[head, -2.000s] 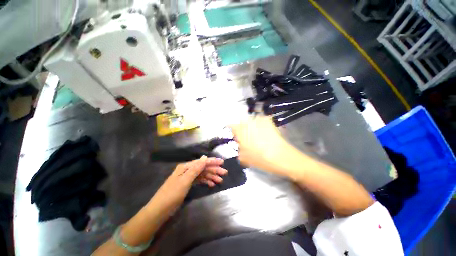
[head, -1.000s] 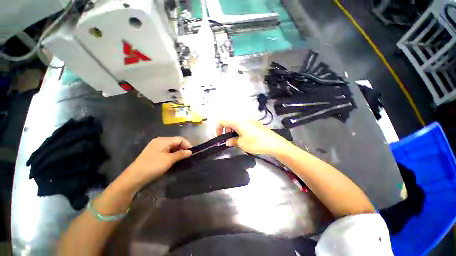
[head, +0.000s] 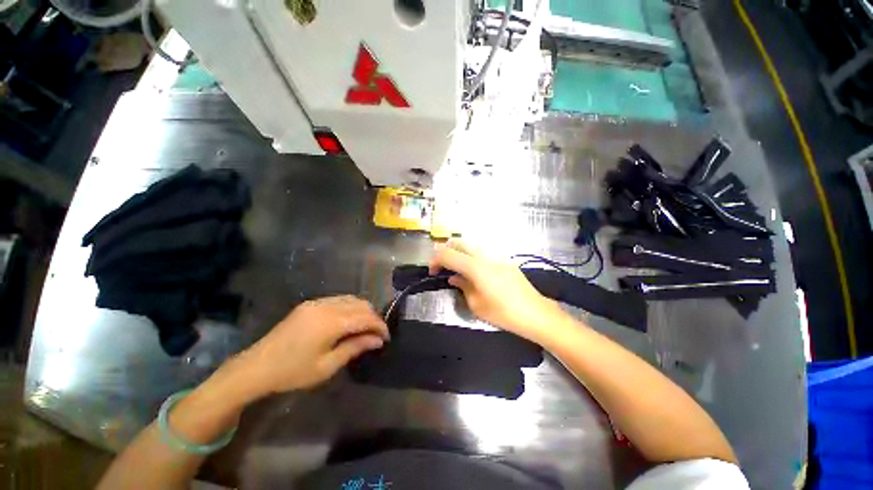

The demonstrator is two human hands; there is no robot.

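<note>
A zipper (head: pixel 398 304) is bent in a curve between my two hands, just in front of the yellow plate (head: pixel 404 210). My left hand (head: pixel 330 346) pinches its near end, and my right hand (head: pixel 471 278) pinches its far end. The fingers hide both ends. A black fabric strip (head: pixel 593 299) lies flat under and right of my right hand, and a dark piece shows left of my right fingers. A small stack of black fabric pieces (head: pixel 450 359) lies on the table in front of me.
The white machine head (head: pixel 383 96) stands beyond my hands. A black fabric heap (head: pixel 167 249) lies at left. A zipper pile (head: pixel 699 258) lies at right, with a thin black cord (head: pixel 598 263) beside it. A blue bin (head: pixel 842 421) is at lower right, beside the grey table (head: pixel 287 230).
The view has shifted, so the machine looks nearer. The zipper was held straight a second ago and now bends. Two seconds ago my left hand was open over the fabric.
</note>
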